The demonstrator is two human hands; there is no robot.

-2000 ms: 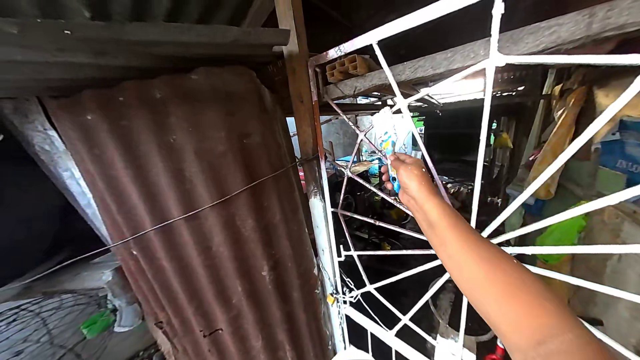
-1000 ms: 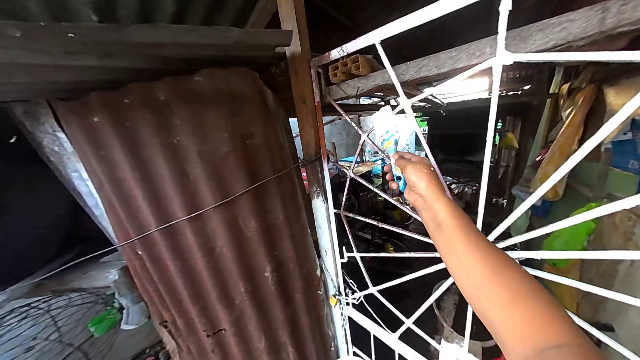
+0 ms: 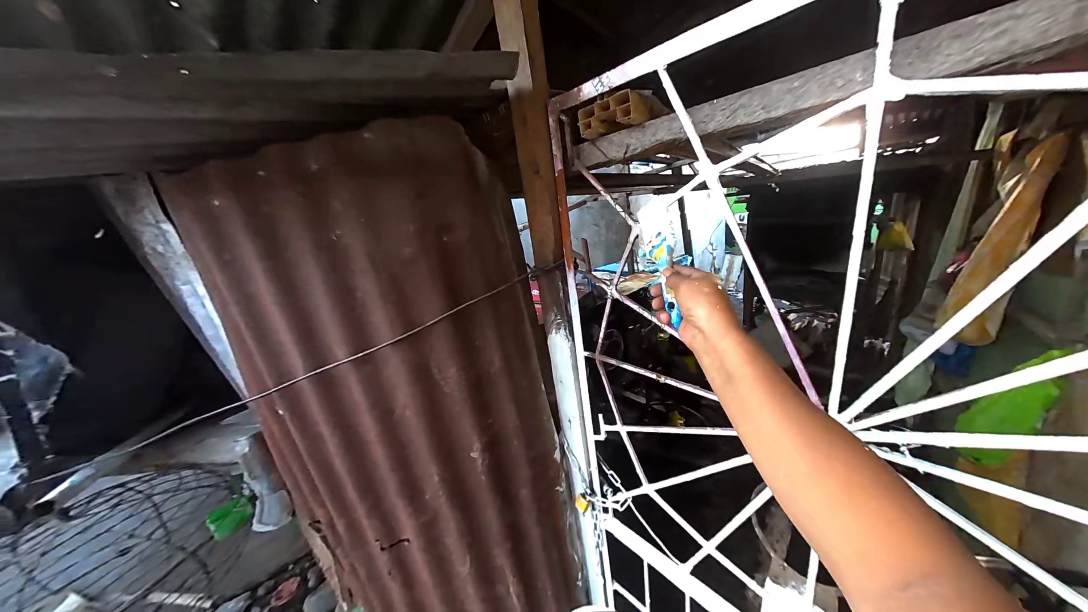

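Note:
My right hand (image 3: pixel 693 304) reaches in from the lower right, its fingers closed around the blue handle of a paintbrush (image 3: pixel 659 242). White paint covers the brush's upper part, which is raised beside the thin bars near the upper left of a metal gate (image 3: pixel 875 153). Most of the gate's bars are white. Several thin bars around the brush show a dull reddish or purplish colour, with white only in parts. Whether the bristles touch a bar I cannot tell. My left hand is out of view.
Left of the gate stand a wooden post (image 3: pixel 534 144) and a rusty corrugated metal sheet (image 3: pixel 382 340), crossed by a thin wire (image 3: pixel 399 338). A padlock (image 3: pixel 582 503) and chain hang on the gate's left side. Hollow blocks (image 3: pixel 614 115) lie on a wooden beam (image 3: pixel 782 102) behind it.

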